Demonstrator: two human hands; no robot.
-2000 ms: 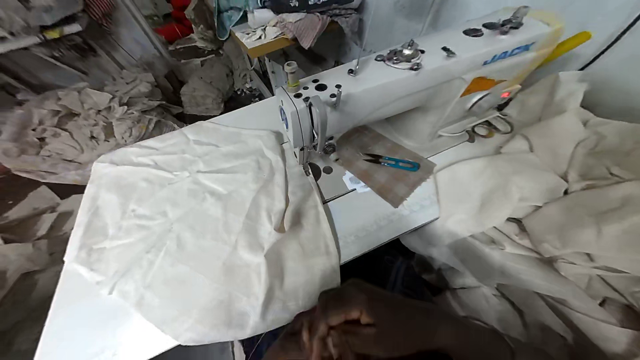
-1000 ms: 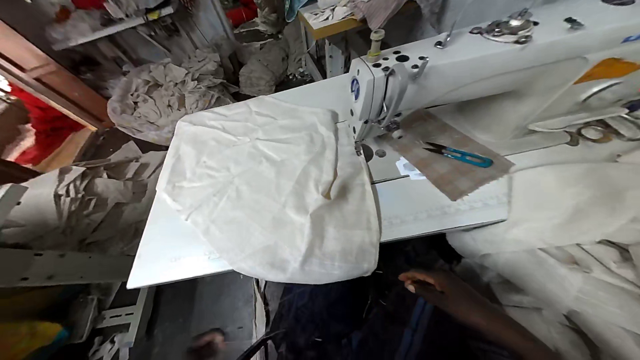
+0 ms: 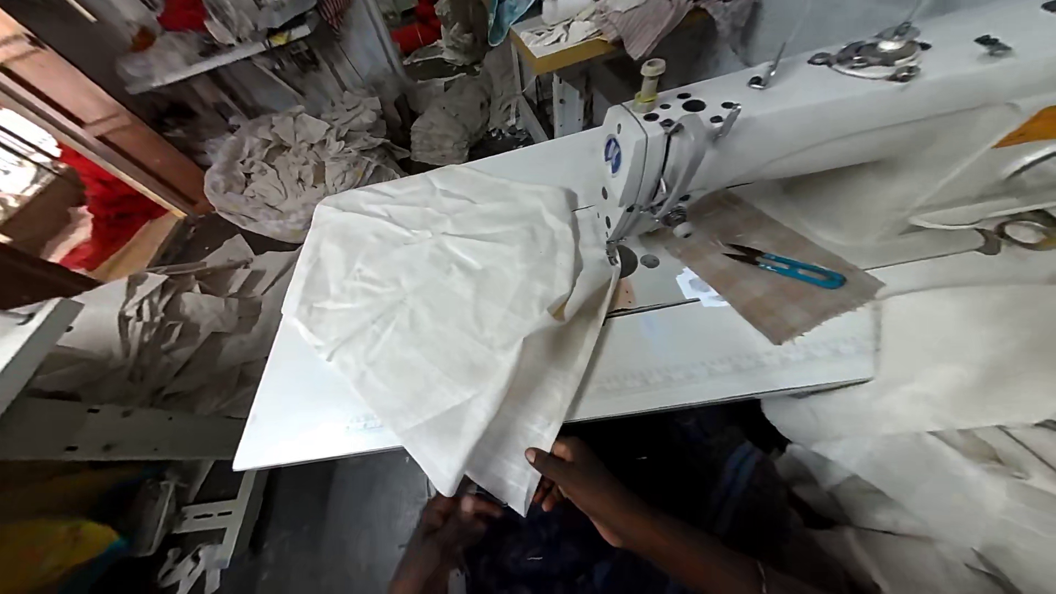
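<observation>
A white cloth piece (image 3: 437, 289) lies on the sewing machine table (image 3: 676, 363), its right edge by the needle and presser foot (image 3: 613, 252) of a white industrial sewing machine (image 3: 792, 115). The near end of the cloth hangs over the table's front edge. My right hand (image 3: 569, 474) pinches that hanging end at its right edge. Just below the hanging corner is my left hand (image 3: 462, 520), blurred, its fingers curled; whether it grips the cloth cannot be told. Blue-handled thread snips (image 3: 792, 268) rest on a checked fabric scrap (image 3: 767, 289) right of the needle.
Pale cloth (image 3: 973, 371) is heaped on the right of the table and hangs beyond its edge. Metal scissors (image 3: 1023, 231) lie at the far right. A full bag of cloth (image 3: 297, 161) and more piled fabric (image 3: 181, 322) stand to the left. A thread spool (image 3: 650, 78) tops the machine.
My right hand has moved left to the cloth and taken hold of its near end. That end now hangs over the front edge. My left hand has come up beside it.
</observation>
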